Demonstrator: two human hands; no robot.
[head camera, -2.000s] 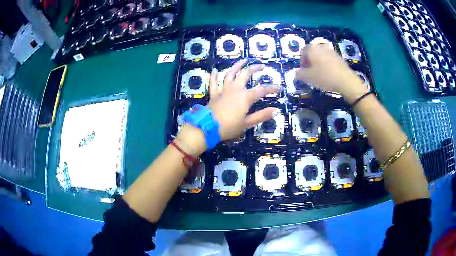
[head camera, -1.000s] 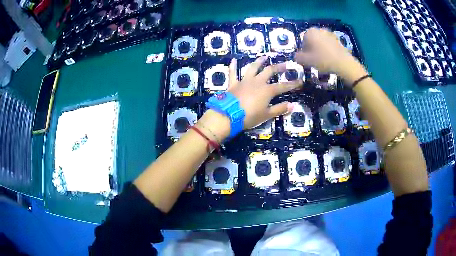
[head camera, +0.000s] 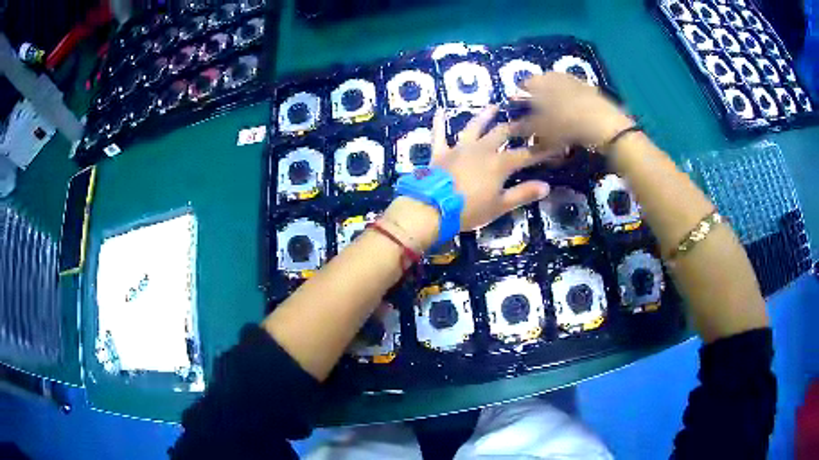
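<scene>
A glossy black component tray (head camera: 575, 346) lies in front of me, with rows of silver-white electronic modules (head camera: 515, 308) with dark round centres and orange edges. My left hand (head camera: 480, 175), with a blue wrist band, lies spread over the middle of the tray, fingers apart, holding nothing visible. My right hand (head camera: 561, 112) is bent over the second row from the back, right of my left fingertips. Its fingertips point down to the modules and are blurred and partly hidden, so I cannot tell whether they hold a small part.
A white sheet in a clear bag (head camera: 145, 292) and a phone (head camera: 78, 220) lie at left, beside ribbed clear trays (head camera: 29, 278). A darker module tray (head camera: 180, 67) is back left, another filled tray (head camera: 738, 58) back right. A fine-grid small-parts tray (head camera: 750, 202) is at right.
The view has shifted, so the tray appears further left and slightly turned. My left hand has moved right across the modules, and my right hand is now close against its fingertips.
</scene>
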